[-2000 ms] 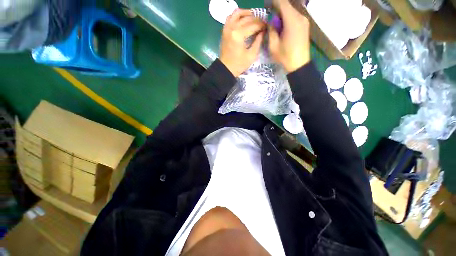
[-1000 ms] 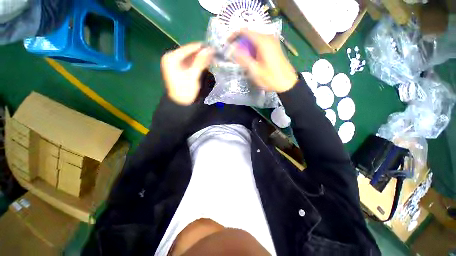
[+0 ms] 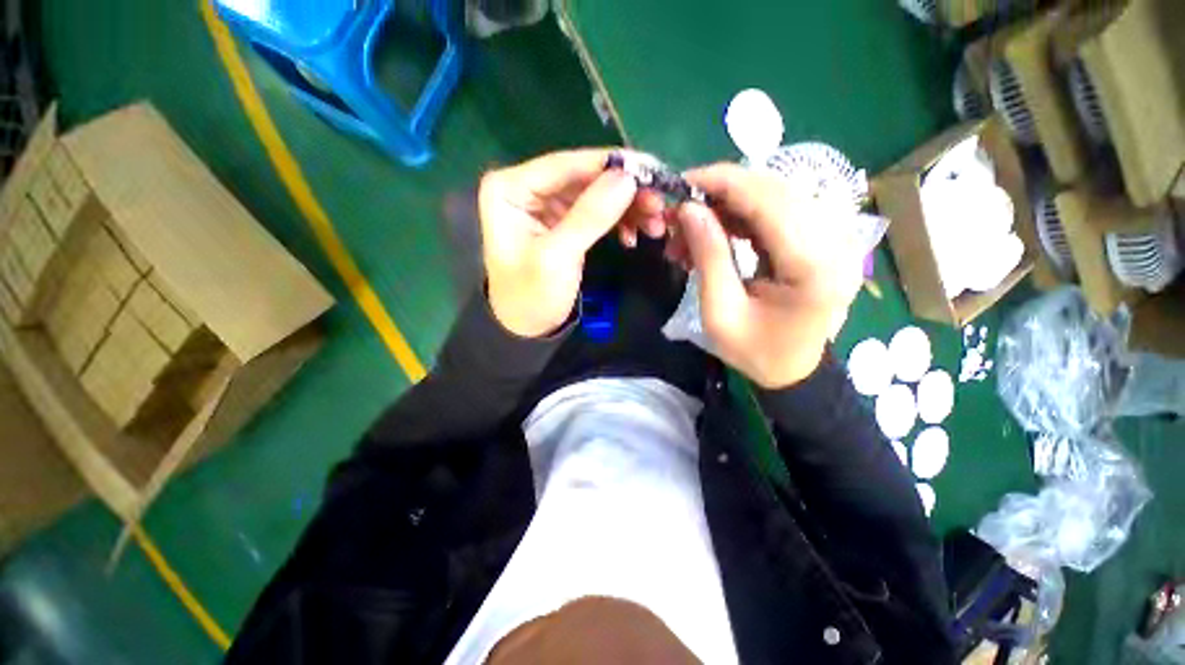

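My left hand (image 3: 552,234) and my right hand (image 3: 773,266) meet in front of my chest. Their fingertips hold a small dark part (image 3: 660,179) with a pale left end between them; it is too small to name surely. A white finned lamp housing (image 3: 821,169) lies on the bench just beyond my right hand, partly hidden by it. Clear plastic wrap (image 3: 685,312) shows below my right hand. A flat white disc (image 3: 755,125) lies left of the housing.
White discs (image 3: 895,411) lie in a group on the green bench, near small white parts (image 3: 975,353). A small carton (image 3: 916,263) holds white discs. Crinkled plastic bags (image 3: 1059,377), finned housings in cartons (image 3: 1144,257), a blue stool (image 3: 377,78) and an open carton (image 3: 169,286) surround me.
The view has shifted, showing more cartons at right. Both hands have moved off the housing area and now meet on the small dark part. The purple piece is now mostly hidden by my right hand.
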